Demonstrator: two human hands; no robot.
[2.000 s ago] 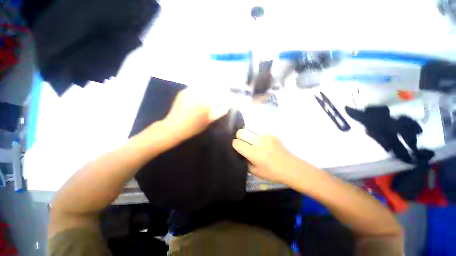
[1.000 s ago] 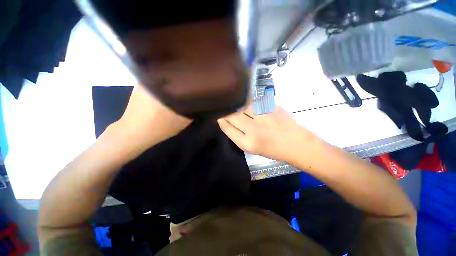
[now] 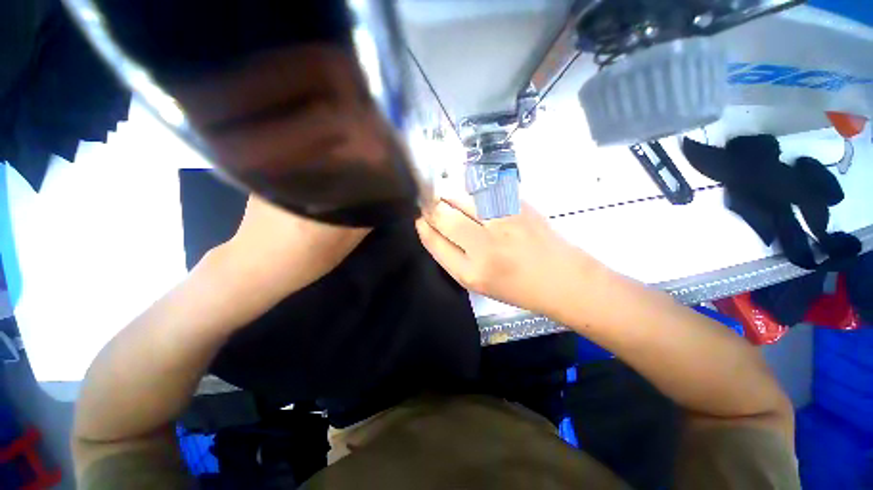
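A black fabric panel [image 3: 373, 316] lies on the white table and hangs over its front edge towards my lap. My left hand [image 3: 292, 234] lies on the panel's upper left part; its fingers are hidden behind the machine head. My right hand [image 3: 488, 251] rests at the panel's right edge, fingers pointing up and left, with the fingertips close by the machine head. The sewing machine head [image 3: 287, 115] looms large and blurred over the panel. The needle and presser foot are hidden, so I cannot tell how the fingertips hold the cloth.
Thread snips [image 3: 662, 174] and a crumpled black cloth heap [image 3: 780, 196] lie on the table at right. A black stack of cut pieces [image 3: 57, 86] is at the far upper left. A ruler strip [image 3: 708, 287] runs along the front edge. Red and blue things show below right.
The view has moved close to the machine head, which now covers the sewing area and my left fingers. In the last second both hands have hardly moved.
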